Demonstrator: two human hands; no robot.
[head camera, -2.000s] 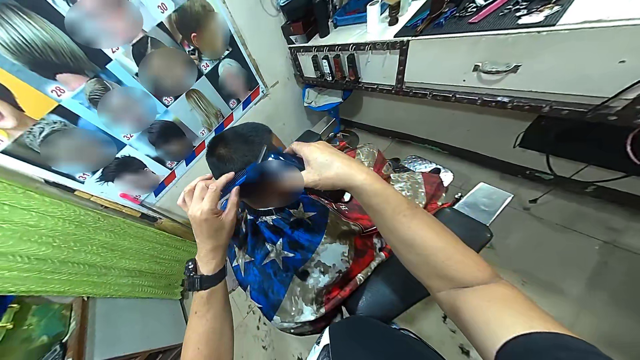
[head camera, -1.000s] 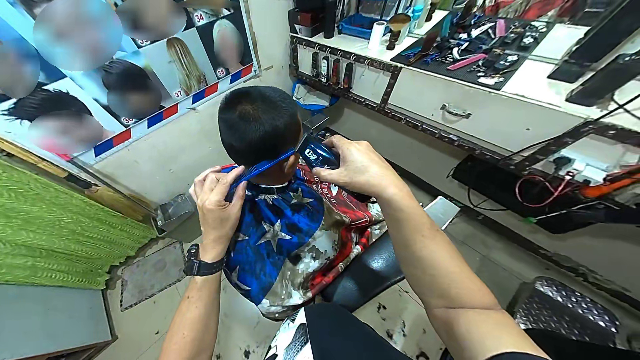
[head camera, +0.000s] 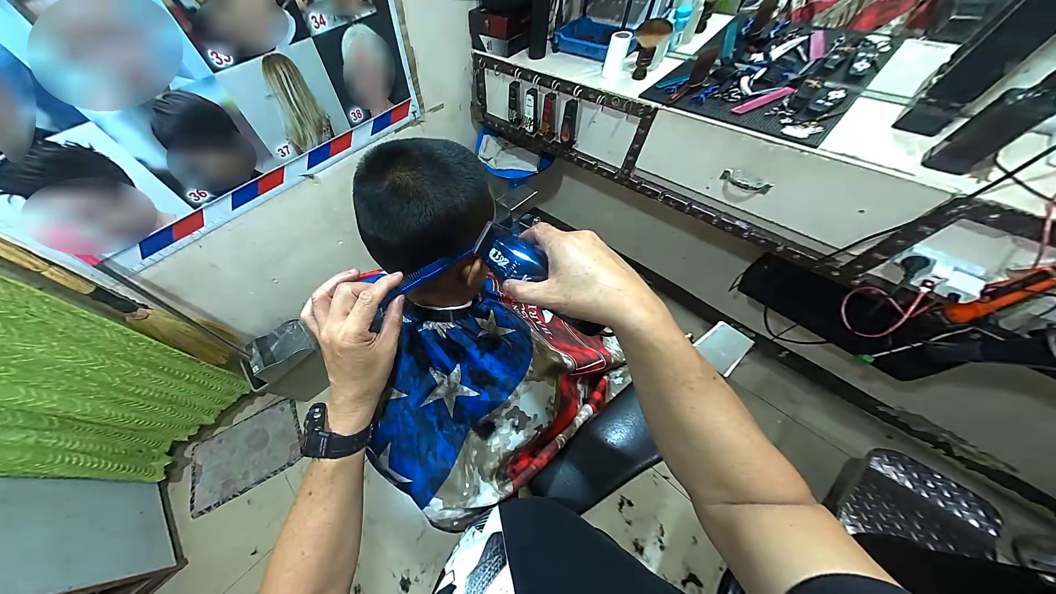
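Note:
A seated person with short dark hair (head camera: 422, 198) wears a barber cape (head camera: 462, 396) with white stars on blue, red and camouflage-like patches. My left hand (head camera: 355, 330), below a black wristwatch (head camera: 330, 433), pinches the end of a blue comb (head camera: 429, 271), which lies across the side of the head just above the ear. In my right hand (head camera: 586, 276) is a blue hair clipper (head camera: 513, 254), its head at the comb's far end near the ear. The clipper's underside is hidden by my fingers.
A counter (head camera: 874, 157) at the upper right holds combs, scissors and clippers on a black mat (head camera: 742, 124). Cables and a power strip (head camera: 949, 268) hang below it. A black armrest (head camera: 598, 450) is beside the cape, a green curtain (head camera: 99, 371) at left, a metal footrest (head camera: 916, 503) at lower right.
Two seconds ago both hands were by the person's face; now they are at the side of the head, near the ear. The view has shifted. Since one second ago, the hands have stayed near the ear.

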